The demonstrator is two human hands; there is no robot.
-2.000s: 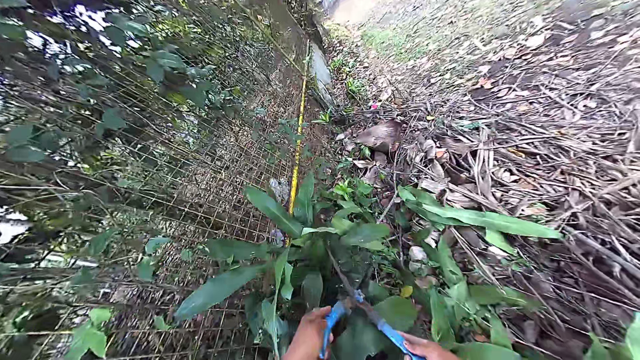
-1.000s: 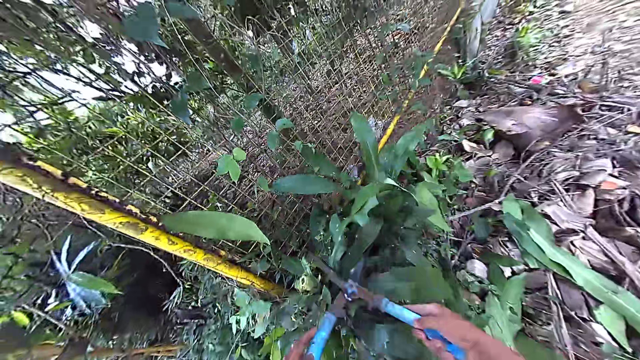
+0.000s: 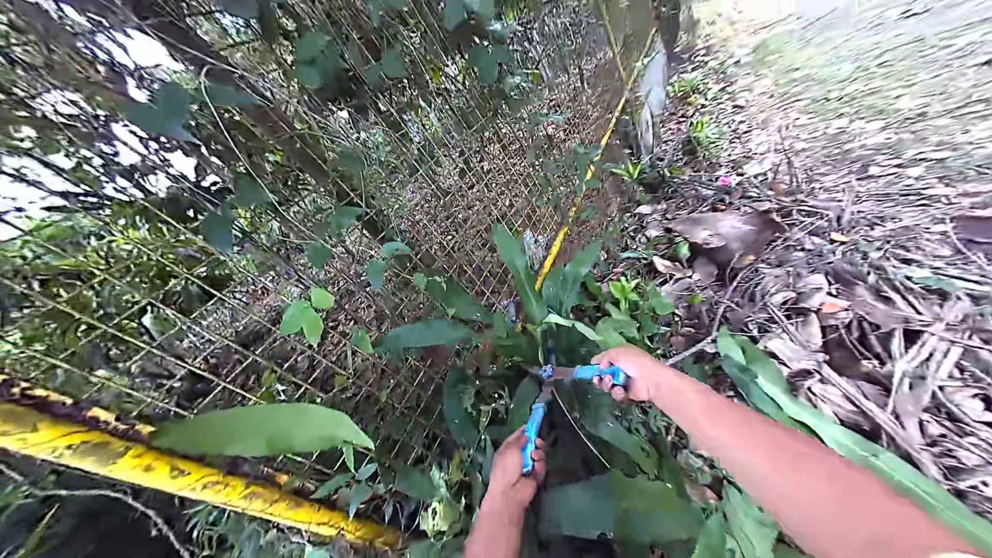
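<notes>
My left hand (image 3: 515, 469) grips one blue handle of a pair of garden shears (image 3: 548, 373), low in the middle of the view. Around the other blue handle is my right hand (image 3: 629, 373), a little higher and to the right. The two handles stand wide apart. The blades point away from me into a clump of broad-leaved plants (image 3: 515, 275) at the foot of the fence, and leaves and shadow partly hide them. Large green leaves (image 3: 620, 508) lie below the shears.
A chain-link fence (image 3: 225, 333) with a yellow, rusty pipe (image 3: 178, 469) runs along the left, with vines in it. On the right are dry leaves and twigs (image 3: 891, 349), a long green leaf (image 3: 821, 426) and a curled brown leaf (image 3: 725, 232).
Both hands have come further into view, still on the shears, and the handles are spread wider than one second ago. The view has swung, bringing in the thick yellow pipe since two seconds ago.
</notes>
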